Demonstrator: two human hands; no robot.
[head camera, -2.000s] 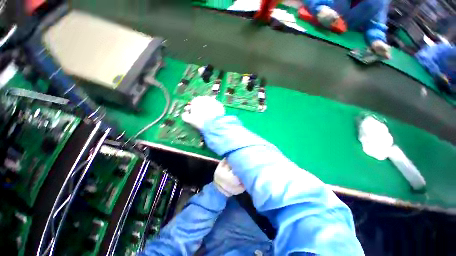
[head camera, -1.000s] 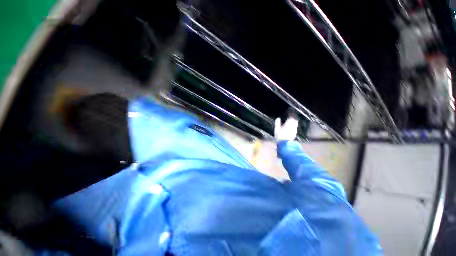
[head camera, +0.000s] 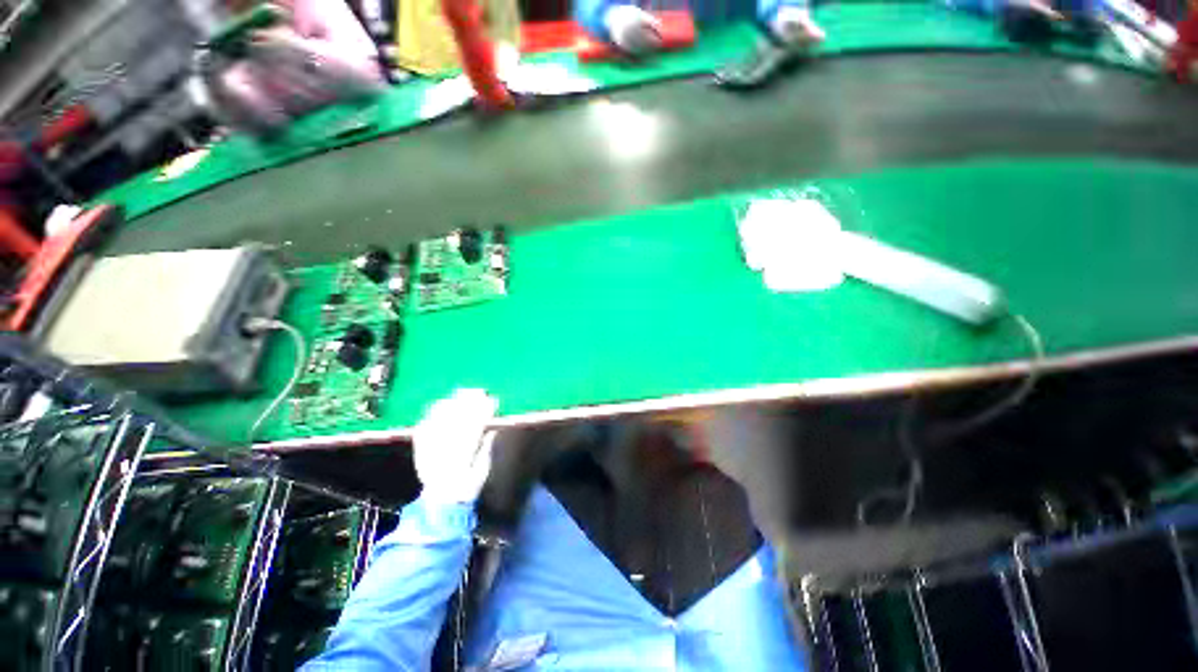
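Three green circuit boards lie close together on the mat's left part: one at the right (head camera: 460, 267), one behind left (head camera: 363, 285) and one nearer the front (head camera: 344, 377). Each carries a round black component. My left hand (head camera: 453, 444), in a white glove, rests at the bench's front edge just right of the front board. It looks empty, with blurred fingers. My right hand is not in view. A translucent white dispensing syringe (head camera: 916, 276) lies on the mat with its needle end against a crumpled white wipe (head camera: 791, 244).
A grey box (head camera: 151, 309) with a cable stands left of the boards. Wire racks (head camera: 250, 565) holding boards stand below left, and more rack wires (head camera: 1025, 617) at lower right. A pale hose (head camera: 1031, 361) hangs over the bench edge (head camera: 736, 397). Workers' hands show across the dark belt (head camera: 591, 158).
The view swung from the bench to a dark wire rack, where one gloved hand reached out, then back to the bench. The hand earlier over the boards is off them.
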